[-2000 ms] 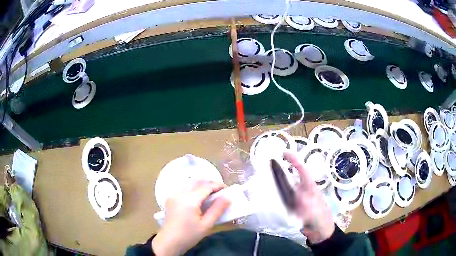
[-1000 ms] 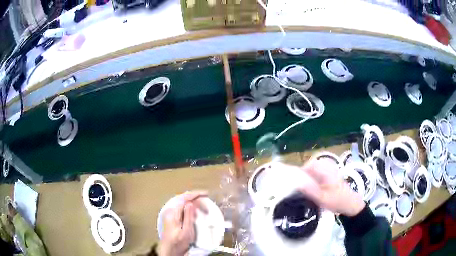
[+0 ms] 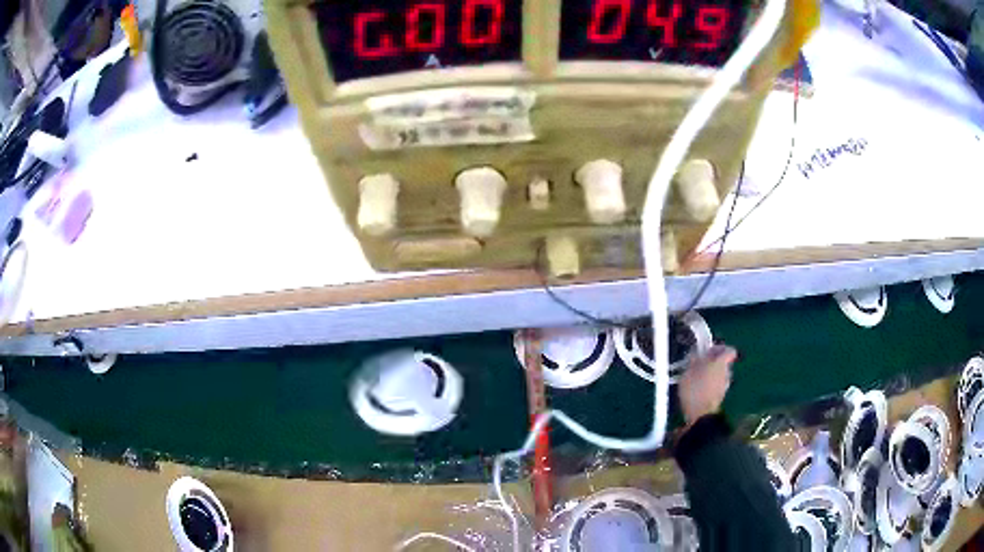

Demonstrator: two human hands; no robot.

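Note:
My right hand (image 3: pixel 707 380) reaches over the green belt, at the right rim of a round white housing with a dark centre (image 3: pixel 634 350). Whether its fingers grip the rim is unclear. My left hand is out of the picture. Another white housing (image 3: pixel 572 356) lies beside it, against the brown stop bar (image 3: pixel 536 380). A slightly blurred white housing (image 3: pixel 437 412) lies on the belt left of the bar. A white cable (image 3: pixel 654 248) hangs in front, bending left across the bar.
A yellowish power supply (image 3: pixel 432 239) with red digits stands on the white shelf (image 3: pixel 237 232) beyond the belt (image 3: pixel 270 415). Housings with dark centres (image 3: pixel 920 451) heap at the right on the tan bench (image 3: pixel 345 507). One dark-centred unit (image 3: pixel 202 522) lies at the left.
The view has tilted up towards the power supply. My right hand has left the near housing and reached forward onto the belt. My left hand has gone out of the picture.

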